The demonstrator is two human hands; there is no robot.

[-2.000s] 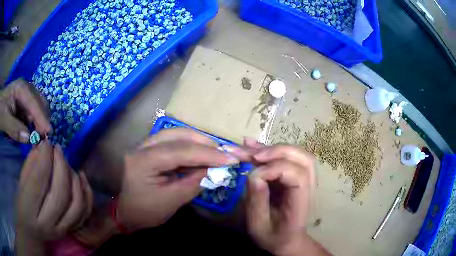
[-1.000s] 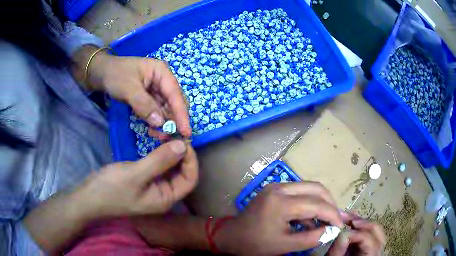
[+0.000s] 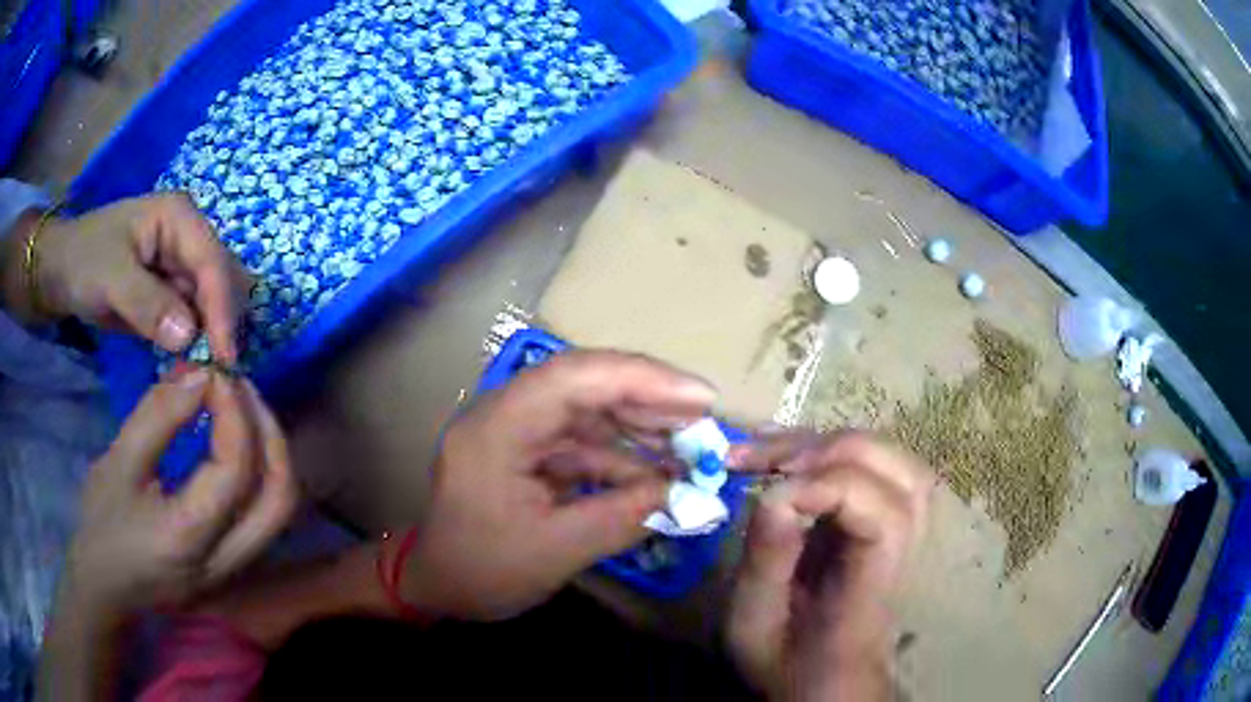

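Note:
My left hand (image 3: 549,473), with a red string at the wrist, holds a small blue-and-white part (image 3: 708,464) between thumb and fingertips. White coverings show on its thumb and a fingertip. My right hand (image 3: 830,535) is just right of the part, fingertips pinched together and at or near it; whether they hold a pin is blurred. The small blue tray (image 3: 510,359) lies beneath my left hand, mostly hidden by it. Loose brass-coloured pins (image 3: 1008,446) lie heaped right of my hands.
Large blue tote (image 3: 453,185) of parts at upper left; another person's hands (image 3: 192,453) work beside it. Deeper blue bin (image 3: 933,144) at top. Cardboard square (image 3: 659,274), white disc (image 3: 836,281), squeeze bottles (image 3: 1093,327), dark phone (image 3: 1174,562) and thin rod (image 3: 1091,631) on the bench.
The view swung left towards the other person's hands, then back. The blue part now shows between my left fingertips, where a second ago mostly white covering was visible.

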